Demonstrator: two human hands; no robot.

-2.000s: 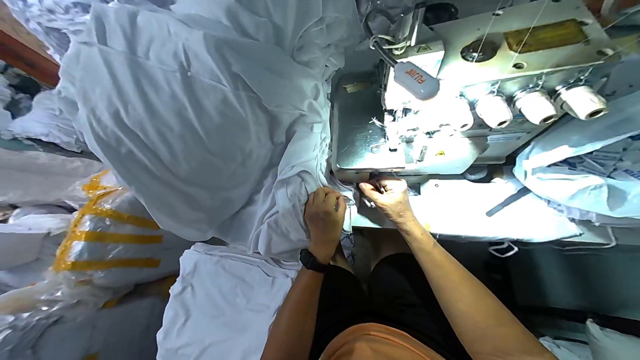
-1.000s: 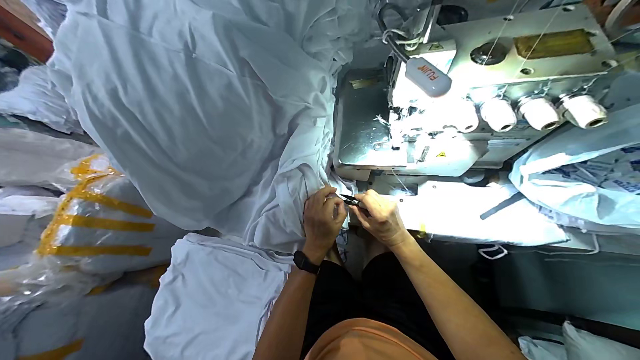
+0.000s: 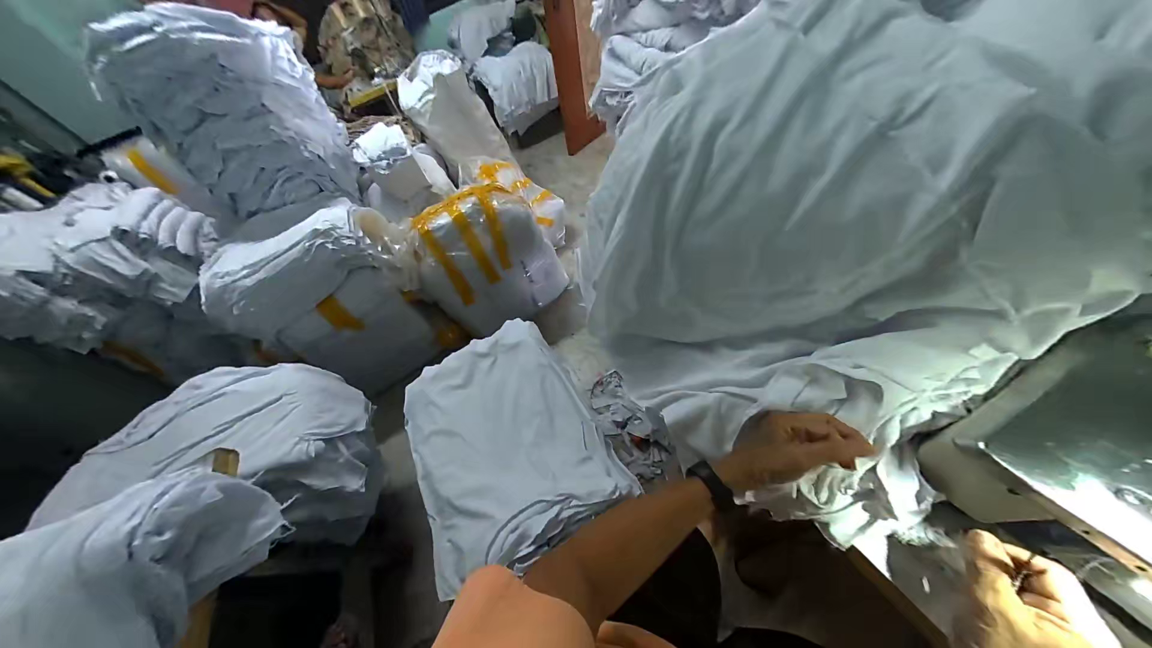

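Note:
My left hand, with a dark band on its wrist, lies at the lower edge of the white fabric heap. Its fingers are bent beside the bunched fabric edge; whether they pinch cloth cannot be told. At the lower right my right hand has curled fingers around a small dark tool, mostly hidden in the palm. That hand is just below the metal bed of the sewing machine, of which only a part shows. A stack of white cloth pieces lies left of my left forearm.
Tape-wrapped bundles sit on the floor further off. Tall cloth stacks and a rounded fabric pile fill the left. A crumpled scrap heap lies beside the white stack. Part of another person shows at the back, near an orange-brown post.
The view has swung far to the left. My hands, close together over the dark tool a second ago, are now apart, with the right one lower and to the right.

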